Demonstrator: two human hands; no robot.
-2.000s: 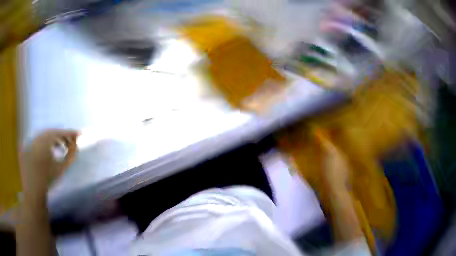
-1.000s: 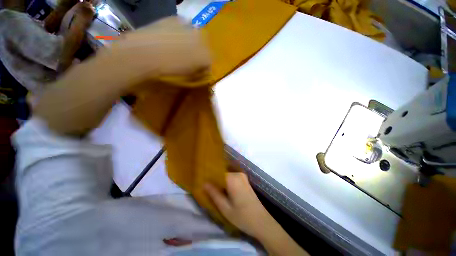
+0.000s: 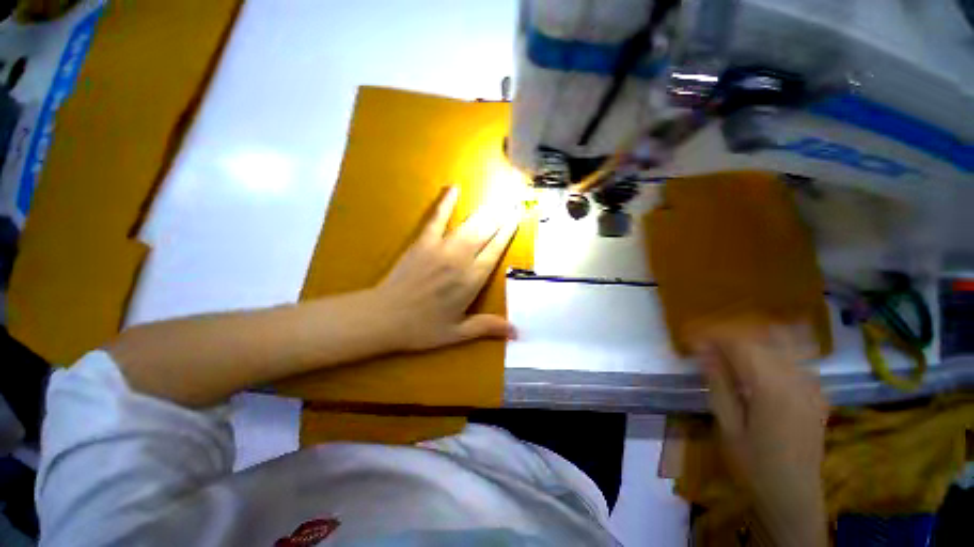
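Observation:
A large mustard fabric panel lies left of the needle and hangs over the table's front edge. My left hand lies flat on it, fingers spread, with fingertips near the brightly lit presser foot. My right hand is blurred, at the lower edge of the small mustard pieces right of the needle; its fingertips touch them, but whether they grip a piece is unclear. The white sewing machine head stands above the panel's right edge.
Long mustard panels lie at the far left beside a blue-and-white strip. Scissors with green and yellow handles lie right of the small pieces. Crumpled mustard fabric is at the lower right, below the table edge.
The view has swung to face the machine. The panel, earlier handled in front of the body, now lies flat by the needle under my left hand. My right hand has moved to the small pieces.

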